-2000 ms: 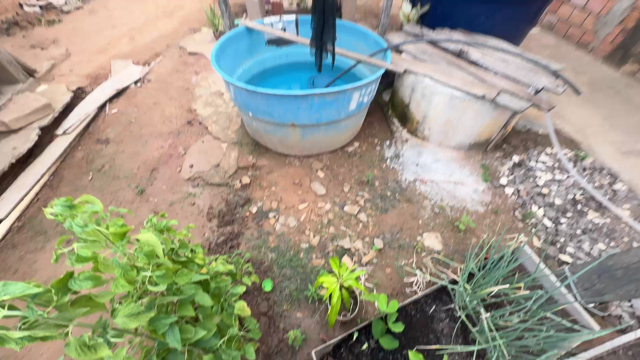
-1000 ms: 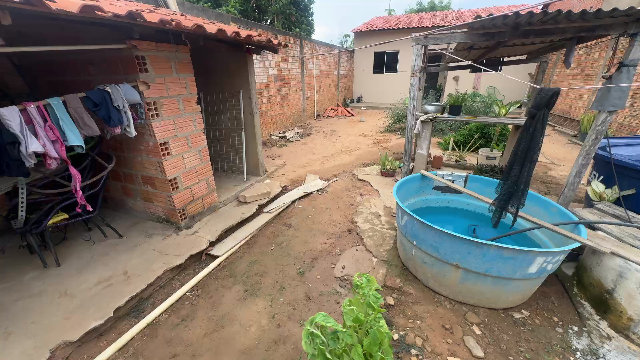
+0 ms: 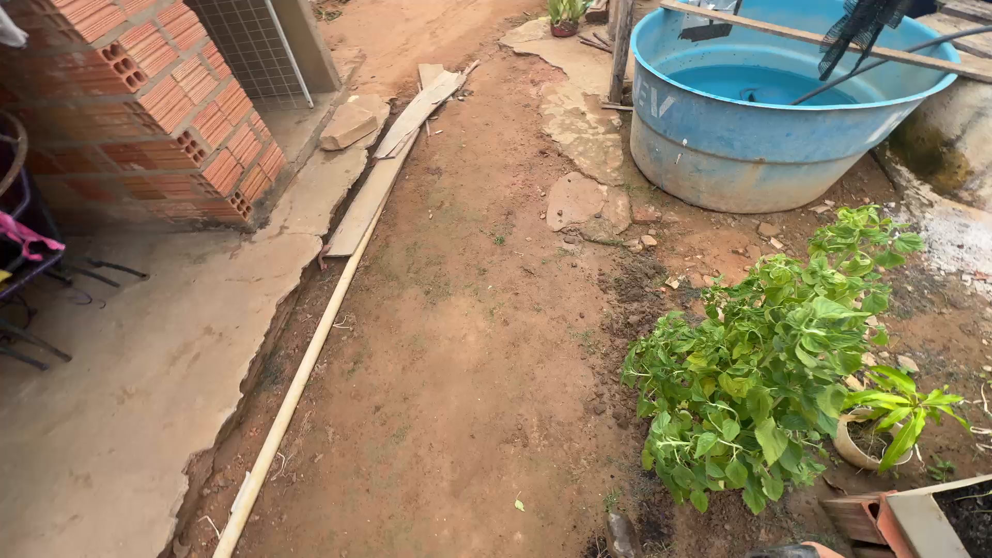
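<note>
Neither of my hands shows in the head view. A large round blue plastic water tub (image 3: pixel 763 147), part filled with water, stands on the dirt at the upper right. A wooden pole (image 3: pixel 814 37) lies across its rim, and dark mesh cloth (image 3: pixel 860 27) hangs over it. A dark hose (image 3: pixel 899 53) runs down into the water. At the lower right grows a leafy green bush (image 3: pixel 744 380). Beside it a small plant with long leaves (image 3: pixel 903 407) stands in a round pot (image 3: pixel 852 446).
A long pale pipe (image 3: pixel 298 380) and flat boards (image 3: pixel 380 186) lie along the broken edge of a concrete slab (image 3: pixel 132 372). A hollow-brick wall (image 3: pixel 163 116) rises at the upper left, near a dark chair (image 3: pixel 31 263). A planter box (image 3: pixel 922 519) sits at the lower right corner.
The view has swung down from the yard and house, which showed a second ago. No hand appears in any frame.
</note>
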